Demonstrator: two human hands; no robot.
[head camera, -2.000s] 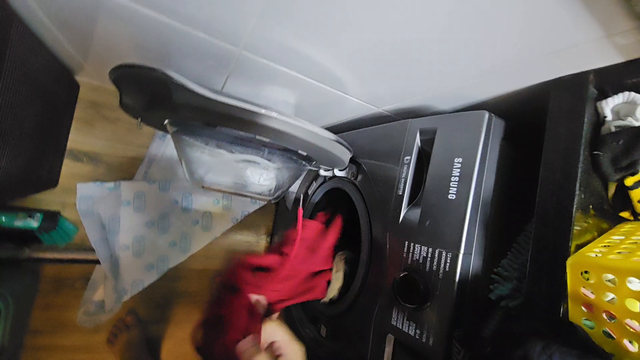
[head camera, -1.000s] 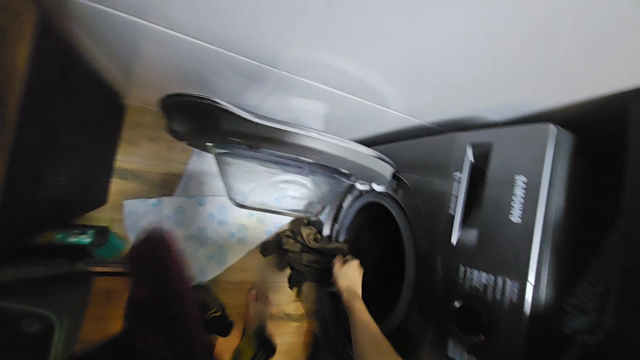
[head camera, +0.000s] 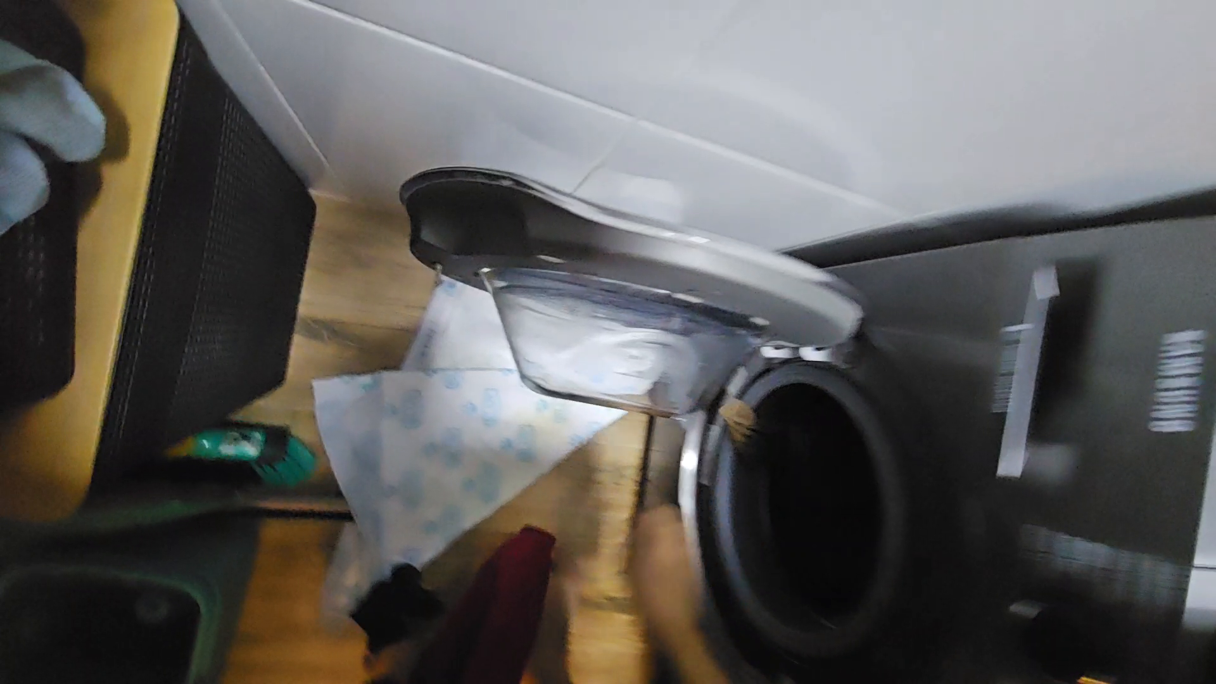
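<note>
A dark front-load washing machine (head camera: 959, 313) stands on the right, its round door (head camera: 627, 237) swung out and its drum mouth (head camera: 807, 513) dark inside. A small tan piece of cloth (head camera: 737, 420) hangs at the upper left of the rim. My right hand (head camera: 663, 546), badly blurred, is just left of the drum rim; its fingers cannot be made out. At the bottom, red cloth (head camera: 508, 598) lies beside a black cloth-like thing (head camera: 394, 603). Skin that looks like part of my left hand (head camera: 388, 660) shows just below the black thing; its grip is unclear.
A white sheet with blue print (head camera: 446, 446) lies on the wood floor (head camera: 351, 275) beneath the door. A black woven basket (head camera: 214, 237) with a yellow rim is at left, pale cloth above it. A green-bristled brush (head camera: 252, 454) and a dark bin (head camera: 104, 608) are lower left.
The red cloth was at the drum mouth two seconds ago; now it is at the bottom. One second ago my right hand held dark brown cloth at the opening; that cloth is not recognisable there now.
</note>
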